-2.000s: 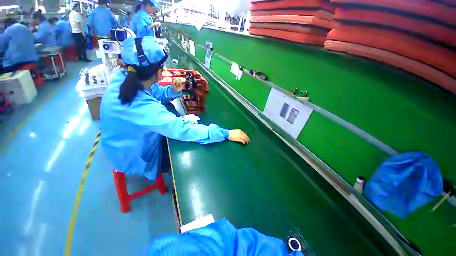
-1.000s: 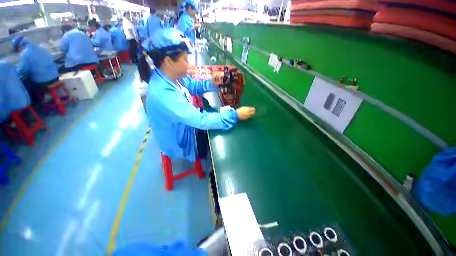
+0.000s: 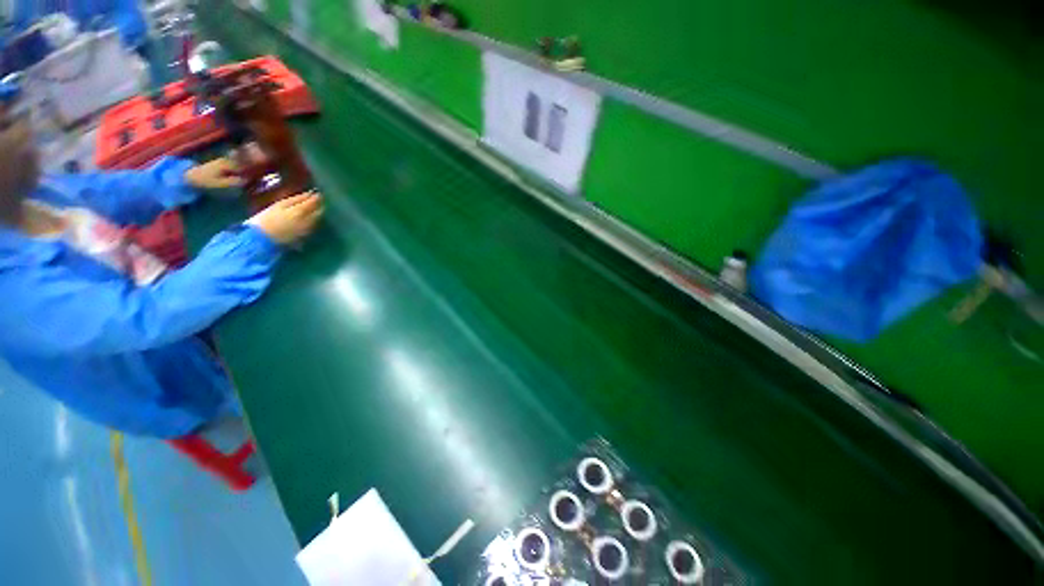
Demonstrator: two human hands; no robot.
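Observation:
A clear blister tray [image 3: 590,504] lies on the green conveyor belt at the bottom, cut off by the picture's lower edge. Several ring-faced components sit in its pockets, each a white ring around a dark centre, such as the one [image 3: 639,520] at its right part. A white card [image 3: 369,547] lies flat to the left of the tray, with thin pale strips at its corners. Neither of my hands shows in the picture. The frame is somewhat blurred.
The green belt [image 3: 458,343] runs away to the upper left. A person in a blue smock sits at its left edge, hands at a red-brown rack [image 3: 273,149] beside an orange-red tray [image 3: 149,128]. A blue cloth cap [image 3: 870,246] and posted sheet [image 3: 540,120] hang on the green panel.
The view has swung right and down. The blue sleeve at the bottom is gone, and more of the blister tray shows. The other person's right-side hand has moved back to the rack.

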